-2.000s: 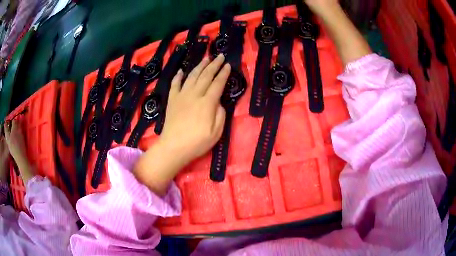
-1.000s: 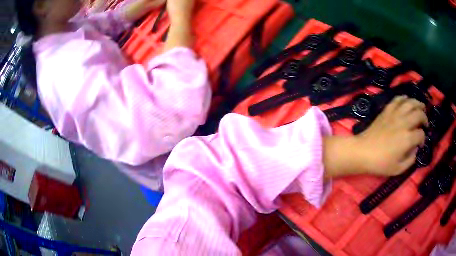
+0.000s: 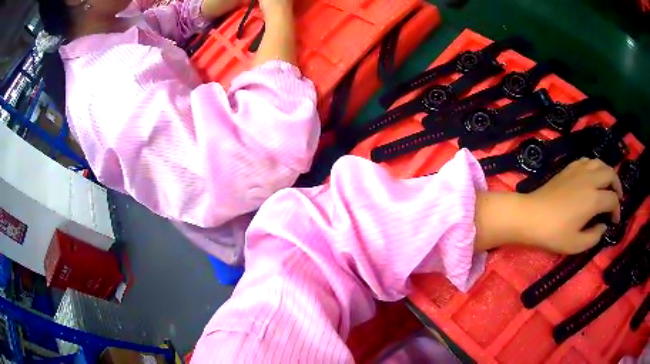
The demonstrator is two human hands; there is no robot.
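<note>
An orange-red compartment tray (image 3: 463, 323) lies at a slant on the right. Several black smartwatches lie across it, case backs up, straps overlapping, such as one smartwatch (image 3: 532, 154) left of my hand. My left hand (image 3: 570, 206) reaches over the tray with curled fingers. Its thumb and fingertips are around the case of another smartwatch (image 3: 611, 233), whose strap (image 3: 559, 279) lies down-left across the cells. The fingers partly hide that watch. My right hand is out of the picture; only a bit of pink sleeve shows at the bottom right corner.
A person in a pink striped smock (image 3: 192, 135) sits close on the left, an arm over another red tray (image 3: 321, 35) with black straps at its side. Dark green surface (image 3: 492, 18) lies behind the trays. White box (image 3: 50, 192), red box (image 3: 82, 264) and blue racks stand lower left.
The view has swung left since the oldest frame, taking my right hand out of the picture. My left hand stays at the same watch. The neighbour's arm and the floor boxes have come into view.
</note>
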